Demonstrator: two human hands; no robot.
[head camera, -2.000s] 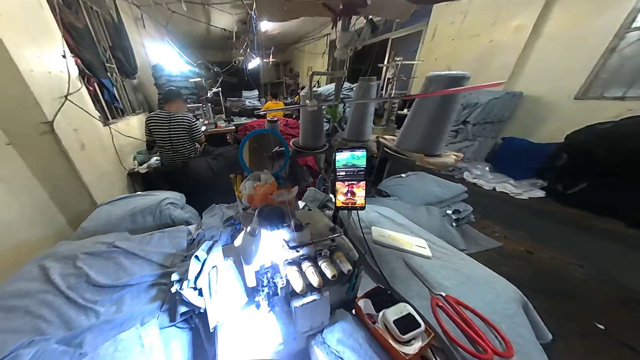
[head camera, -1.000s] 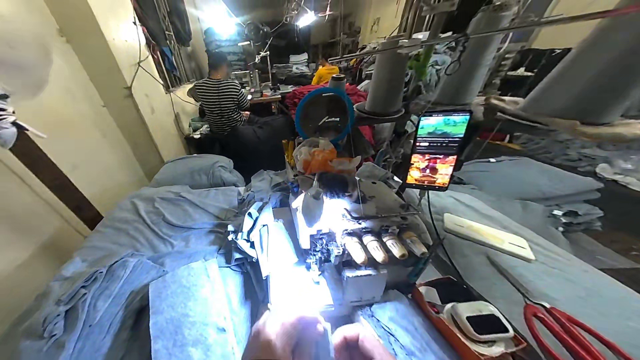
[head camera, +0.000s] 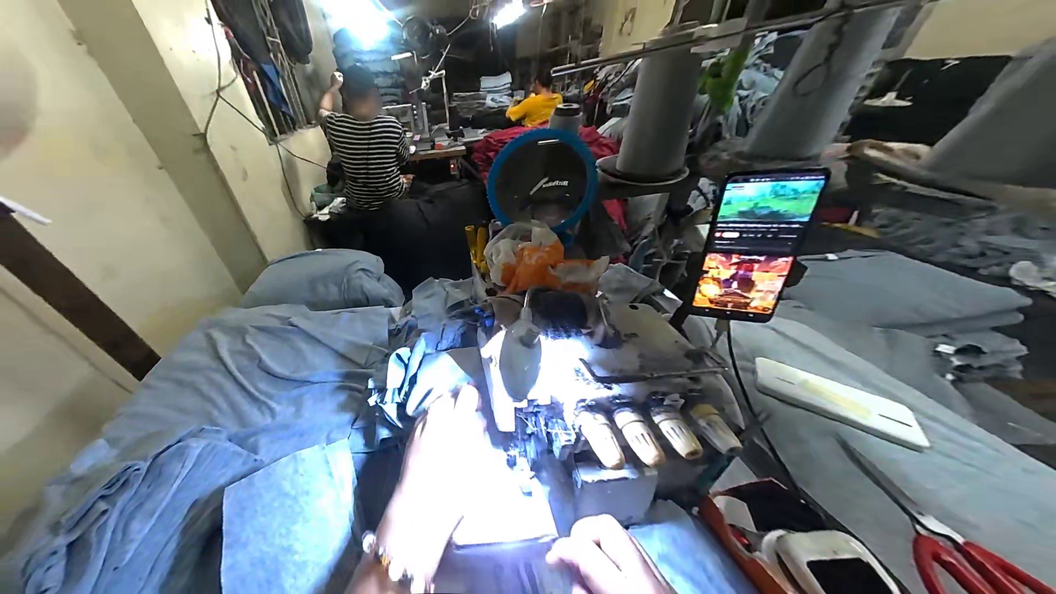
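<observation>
A serger sewing machine (head camera: 652, 355) stands before me, its needle area washed out by a bright lamp. My left hand (head camera: 445, 462) reaches forward at the left of the needle area, its fingertips at small bluish fabric pieces (head camera: 421, 375); glare hides whether it grips them. My right hand (head camera: 606, 553) is low in front of the machine, fingers curled near the edge of a brightly lit fabric piece (head camera: 507, 520); whether it pinches it I cannot tell. More blue-grey fabric (head camera: 289, 511) lies to the left.
Red-handled scissors (head camera: 949, 528), a white flat case (head camera: 841, 403) and an open red box (head camera: 734, 536) lie at right. A lit phone (head camera: 755, 243) stands above them. Thread cones (head camera: 656, 115) rise behind. Two people sit farther back, one in a striped shirt (head camera: 367, 157).
Two seconds ago neither hand was in view; a second ago both were low before the machine. My left hand has since moved forward to the small fabric pieces. The view has shifted.
</observation>
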